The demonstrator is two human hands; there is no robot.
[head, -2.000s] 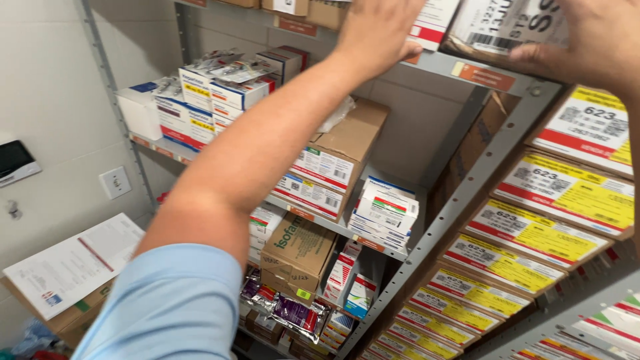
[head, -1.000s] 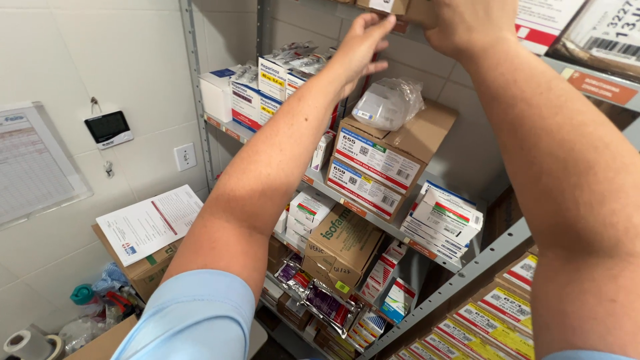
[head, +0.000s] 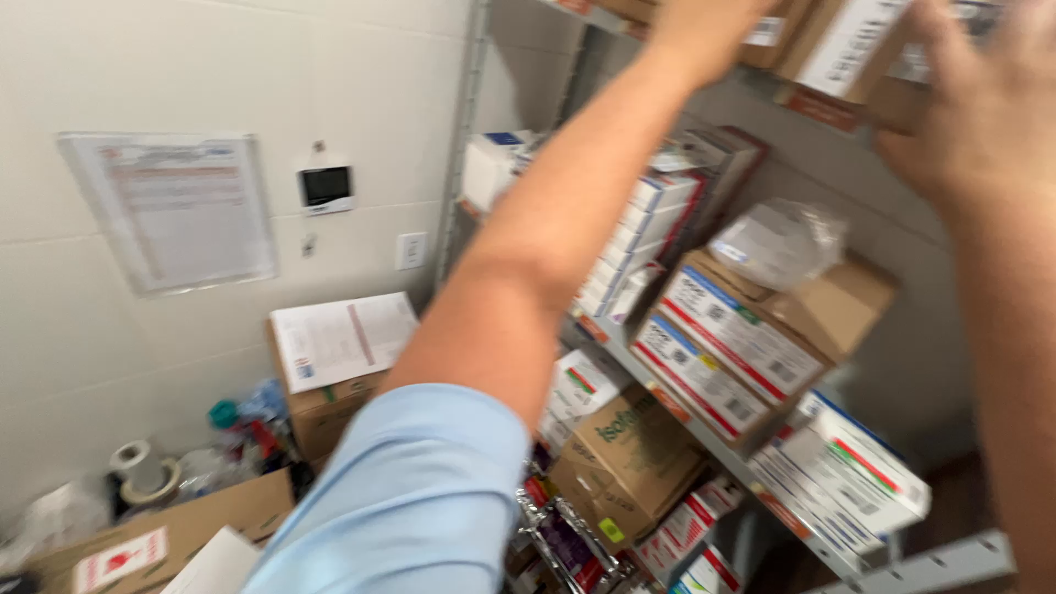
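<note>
My left hand (head: 714, 33) reaches up to the cardboard boxes on the upper metal shelf; its fingers are cut off by the top edge. Beside it my right hand (head: 982, 107) is raised at the front of the same shelf, blurred, near a cardboard box with a white label (head: 854, 45). Whether either hand grips a box cannot be told. On the shelf below, a clear plastic bag with something pale (head: 780, 239) lies on labelled cardboard boxes (head: 734, 346). White medicine boxes (head: 850, 470) are stacked to their right, and more white boxes (head: 635, 231) stand behind my left forearm.
The edge of the middle shelf (head: 701, 429) runs diagonally below my arms. Lower down are a brown carton (head: 627, 462) and foil packs (head: 569, 536). At left, a paper-topped carton (head: 342, 342), tape rolls (head: 140, 470) and an open carton (head: 190, 520) stand by the tiled wall.
The view has swung left, showing more wall. My right hand, beside the boxes at the upper shelf a second ago, now appears farther right along it. My left hand has moved up to the upper shelf's boxes.
</note>
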